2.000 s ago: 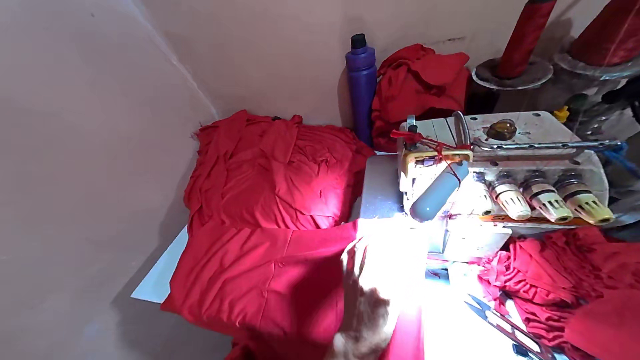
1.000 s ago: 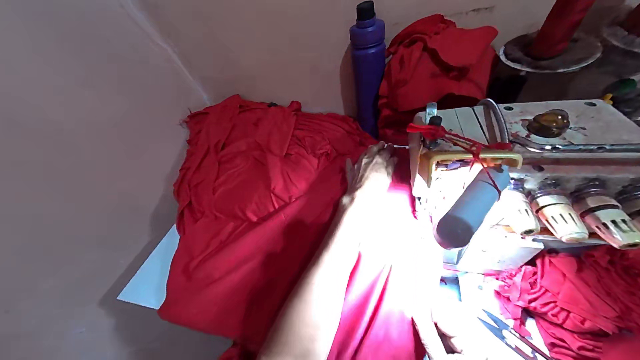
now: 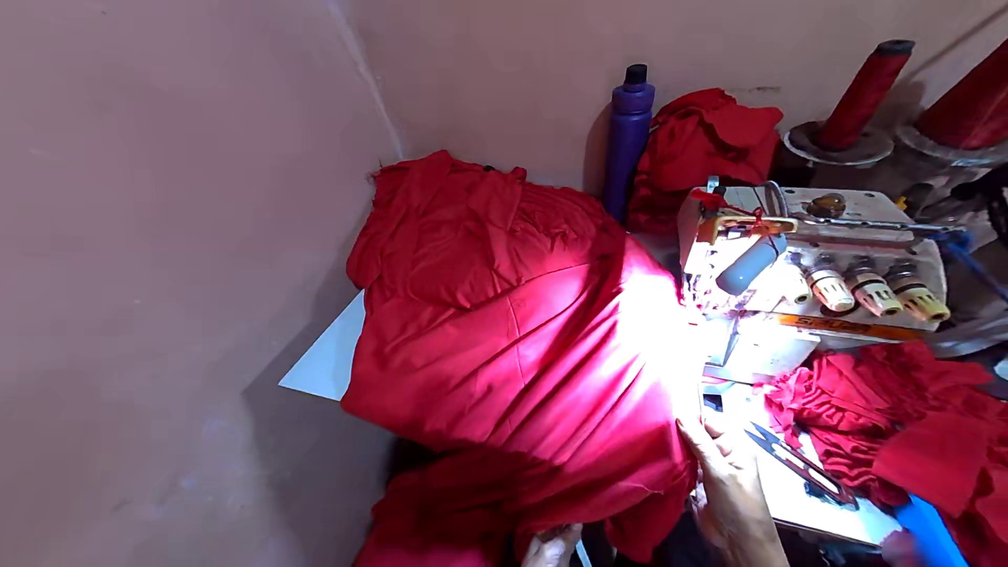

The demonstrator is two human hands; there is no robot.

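Observation:
A large piece of red fabric (image 3: 504,354) drapes over the left of the table and down its front edge. At the bottom of the view my left hand (image 3: 554,545) holds the lower edge of this fabric, its fingers partly hidden. My right hand (image 3: 720,465) grips the fabric's right edge, just in front of an overlock sewing machine (image 3: 819,260); glare washes out part of the cloth there. Thread snips (image 3: 799,465) lie to the right of my right hand, beside gathered red fabric (image 3: 874,417).
A purple bottle (image 3: 628,142) stands by the wall, next to a bundle of red cloth (image 3: 705,150). Red thread cones (image 3: 866,98) stand behind the machine. A white table corner (image 3: 327,358) juts out at the left, and a blue item (image 3: 933,528) shows at lower right.
The hand that lay flat on the fabric near the machine has left that spot. Both hands are now lower, at the fabric's edges, and the cloth spreads across the machine's left side.

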